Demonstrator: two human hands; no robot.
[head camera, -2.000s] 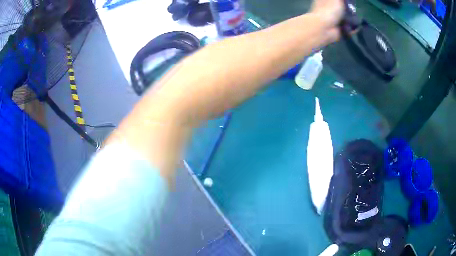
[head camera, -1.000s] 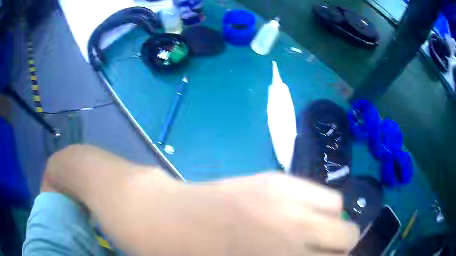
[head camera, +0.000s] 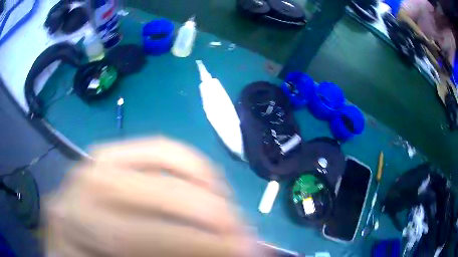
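My left hand (head camera: 145, 201) is large and blurred at the bottom left, above the bench's front edge. Its fingers look curled, but whether it holds anything is hidden. My right hand is not in view. Right of my left hand lie a white pointed bottle (head camera: 221, 115), a black double-lobed tray (head camera: 261, 113) with small shiny parts, a small white bar (head camera: 269, 197) and an open ear cup with a green circuit board (head camera: 309, 193). A smartphone (head camera: 351, 198) lies beside that cup. A black headset (head camera: 273, 10) lies on the green belt behind the bench.
Three blue cups (head camera: 331, 99) stand behind the tray. A dropper bottle (head camera: 184, 39), single blue cup (head camera: 158, 36), second open ear cup (head camera: 95, 80) and loose headband (head camera: 37, 70) are far left. A yellow-handled tool (head camera: 380, 165) lies right. A person's arm (head camera: 427, 20) shows top right.
My left hand has let go of the headset on the belt and come back to the near side of the bench. It has moved left since one second ago. The view has swung right.
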